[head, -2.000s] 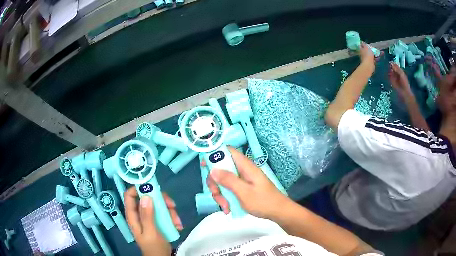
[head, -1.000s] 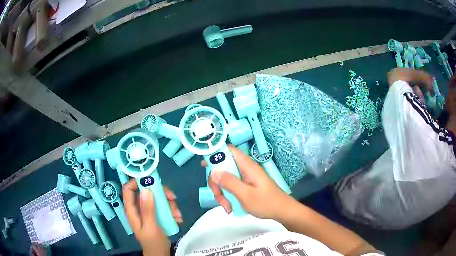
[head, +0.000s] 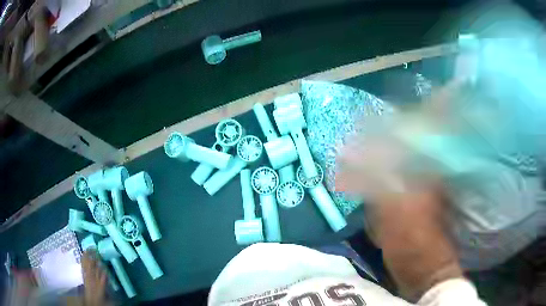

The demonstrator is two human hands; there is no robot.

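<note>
My right hand (head: 374,158) is strongly blurred at the right, raised close to the camera in front of the bag. It is closed on the handle of a turquoise handheld fan, whose large blurred head (head: 509,66) fills the upper right. The fan's display and grille cannot be made out. My left hand cannot be made out in the picture. Handheld fans lie in a loose pile on the dark green bench (head: 191,239), including one with its round grille (head: 249,148) facing up. A second group of fans (head: 139,185) lies at the left.
A clear bag of tiny turquoise parts (head: 326,104) stands right of the fans, partly hidden. A single fan (head: 214,50) lies on the green conveyor belt (head: 149,89). A person's hand (head: 93,278) is beside a whitish sheet (head: 58,266) at lower left. A metal post (head: 66,128) stands upper left.
My right hand has swung right and up towards the camera with a fan. My left hand and its fan have left their place at centre left. The belt fan has shifted left in view.
</note>
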